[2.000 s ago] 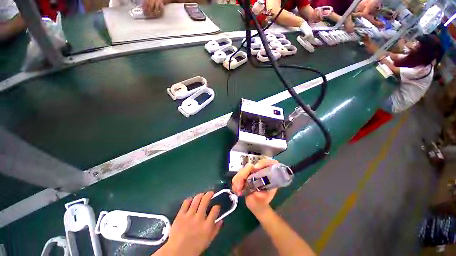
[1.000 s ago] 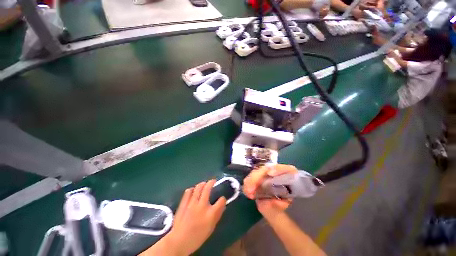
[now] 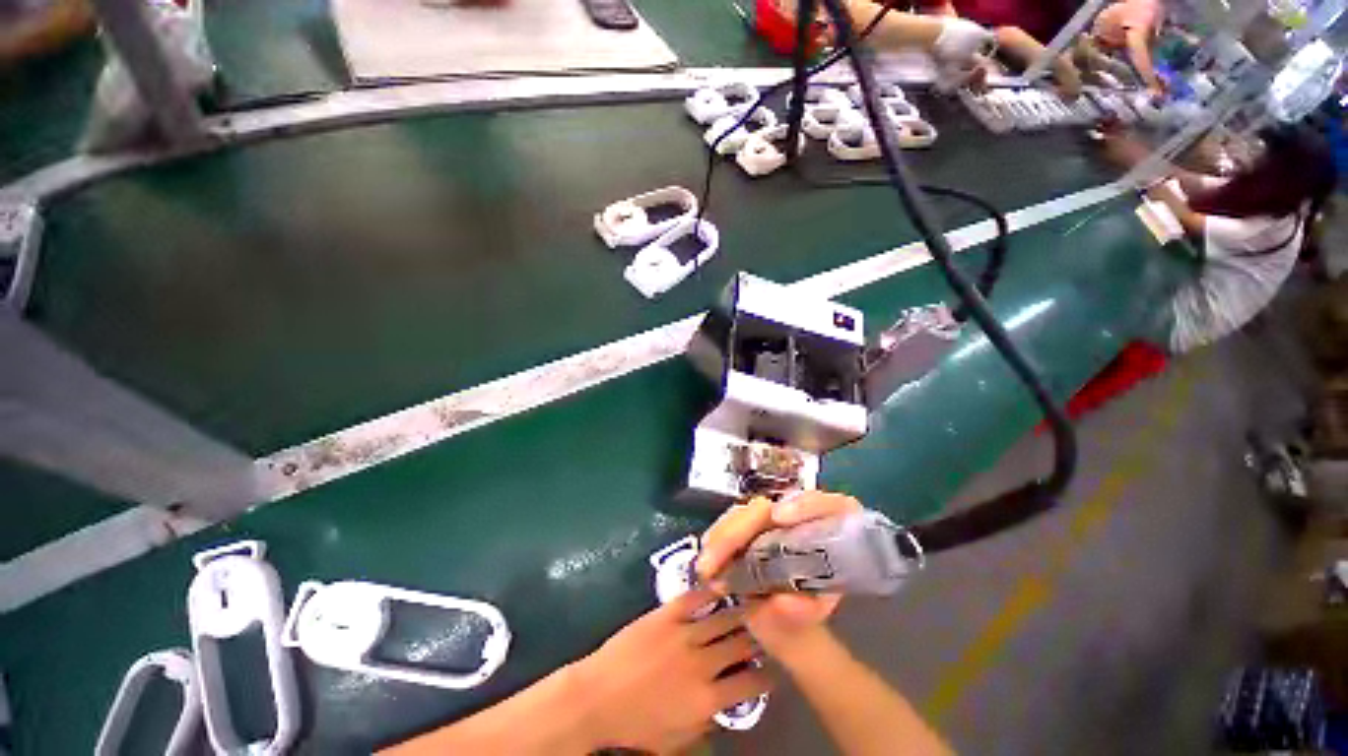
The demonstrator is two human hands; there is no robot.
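My right hand is closed around the grey electric screwdriver, its thick black cable leaving to the right. My left hand lies over a white plastic housing and holds it on the green surface; the housing's ends show above and below my fingers. The screwdriver is over the upper end of this housing, and its bit is hidden by my right hand. The black-and-white screw feeder stands just beyond my right hand, with the brassy pick-up point on its front ledge.
Three white housings lie at the lower left, one of them here. Two more lie beyond the pale metal rail, with a cluster farther back. Other workers' arms are at the top; a seated person is at the right.
The housing under my left hand has come closer to me and turned, and my left hand now lies across it. The screwdriver has moved left from its place one second ago, nearer my left hand.
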